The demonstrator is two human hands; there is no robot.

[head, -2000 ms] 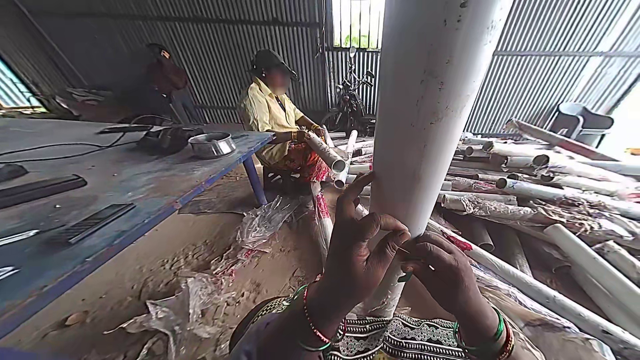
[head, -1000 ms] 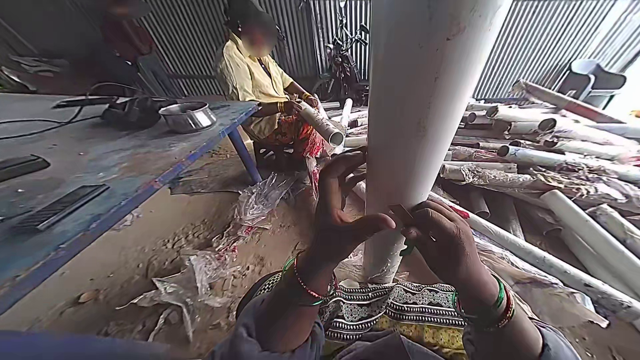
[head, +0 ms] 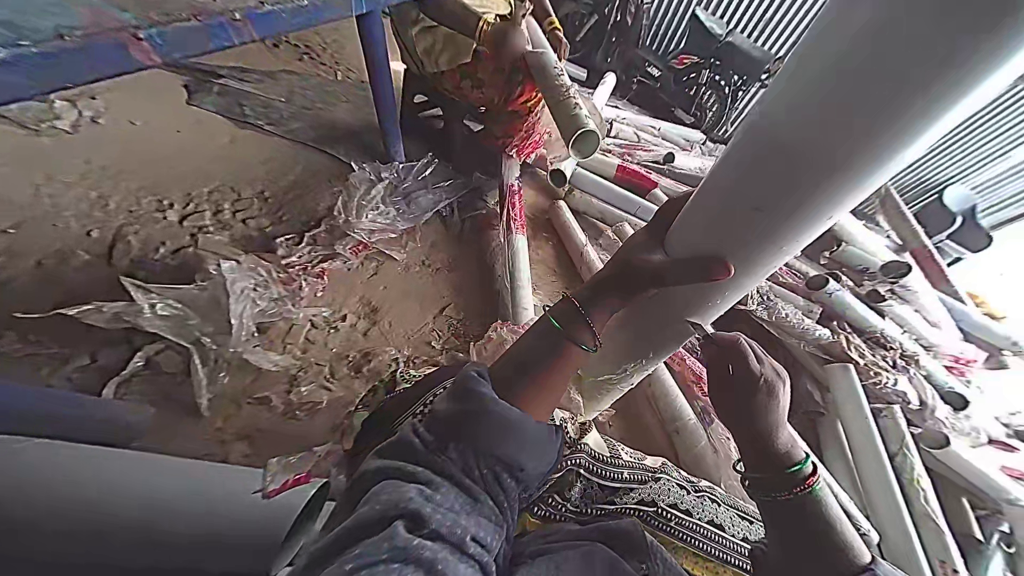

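Observation:
A wide white plastic pipe (head: pixel 788 160) leans diagonally from the upper right down to my patterned skirt. My left hand (head: pixel 652 260) is wrapped around its near side, the thumb lying across the front and the other fingers hidden behind it. Close to the pipe's lower right side, my right hand (head: pixel 740 376) is closed on a small thin blade-like tool (head: pixel 700 326), whose tip reaches toward the pipe surface. Most of that tool is hidden in my fingers. Torn scraps of film cling near the pipe's lower end.
Ahead, a seated person (head: pixel 488 72) holds another pipe (head: pixel 564 104). Wrapped pipes (head: pixel 856 304) are heaped at right. Crumpled plastic film (head: pixel 240 304) lies on the dirt floor, left. A blue table (head: pixel 160 48) stands at upper left, a motorcycle (head: pixel 704 72) at the back.
The white pipe has gone from nearly upright to a strong lean. My left hand, earlier with fingers spread beside my right hand, is now around the pipe. The view has tilted down.

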